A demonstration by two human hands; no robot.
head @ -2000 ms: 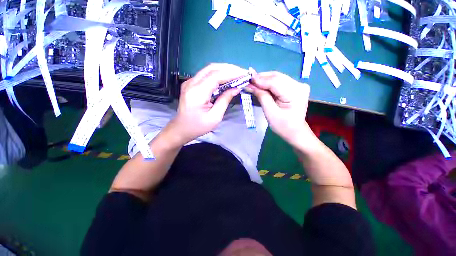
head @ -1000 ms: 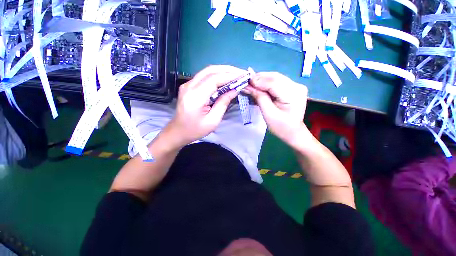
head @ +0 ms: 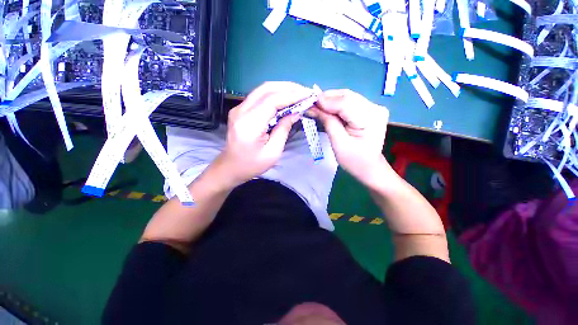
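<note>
My left hand (head: 256, 130) holds a small dark circuit board (head: 286, 114) with silvery parts, tilted up to the right above my lap. The fingers cover much of it. My right hand (head: 356, 127) is at the board's right end, thumb and index finger pinched together there. A white flat ribbon cable (head: 312, 139) hangs down between the hands, its lower end blue. A small pale tip shows above the fingertips at the board's right end. Whether my right fingers grip the board or a cable end is hidden.
A black board tray (head: 212, 63) with boards and hanging cables is at left. A loose cable pile (head: 396, 44) and clear plastic bag (head: 352, 46) lie on the green bench ahead. More boards with cables (head: 539, 120) are at right. A red stool (head: 421, 168) and a person's purple clothing (head: 520, 260) show lower right.
The hands stay nearly in place. The hanging cable has swung slightly. The board's angle looks slightly changed.
</note>
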